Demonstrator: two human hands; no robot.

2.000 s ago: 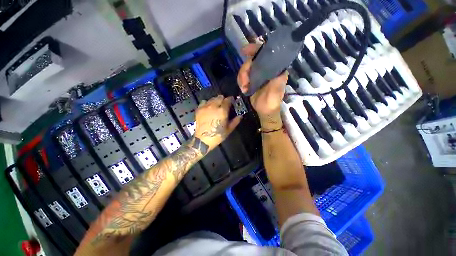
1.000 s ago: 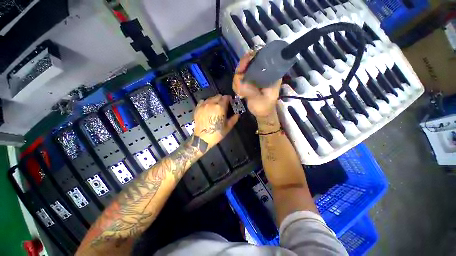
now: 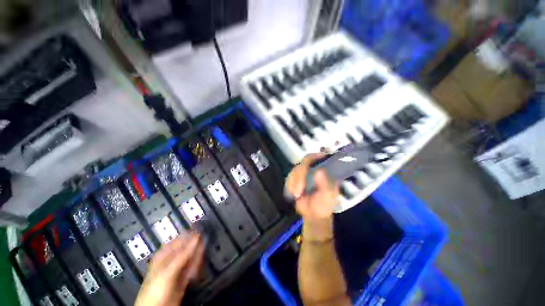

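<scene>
Long black housings (image 3: 240, 206) lie side by side on the bench, each with a silver metal plate (image 3: 217, 192) across it. My left hand (image 3: 174, 260) is blurred over the lower ends of the middle housings, fingers together; whether it holds anything cannot be told. My right hand (image 3: 314, 190) is gripped round the grey-black electric screwdriver (image 3: 346, 161), right of the housings and over the near edge of the white tray. The screwdriver's tip is hidden or blurred.
The white tray (image 3: 285, 143) holds rows of black blade-shaped parts (image 3: 305, 124). A blue crate (image 3: 418, 230) stands below the bench at the right. Bins of small metal pieces (image 3: 113, 197) lie behind the housings. A box of metal pieces (image 3: 52, 142) hangs on the back panel. A cardboard box (image 3: 493, 83) stands beyond.
The view has shifted. My left hand has moved off the right-end housings, leftward and nearer. My right hand has moved away from the plates with the screwdriver, which now lies flatter, pointing rightward.
</scene>
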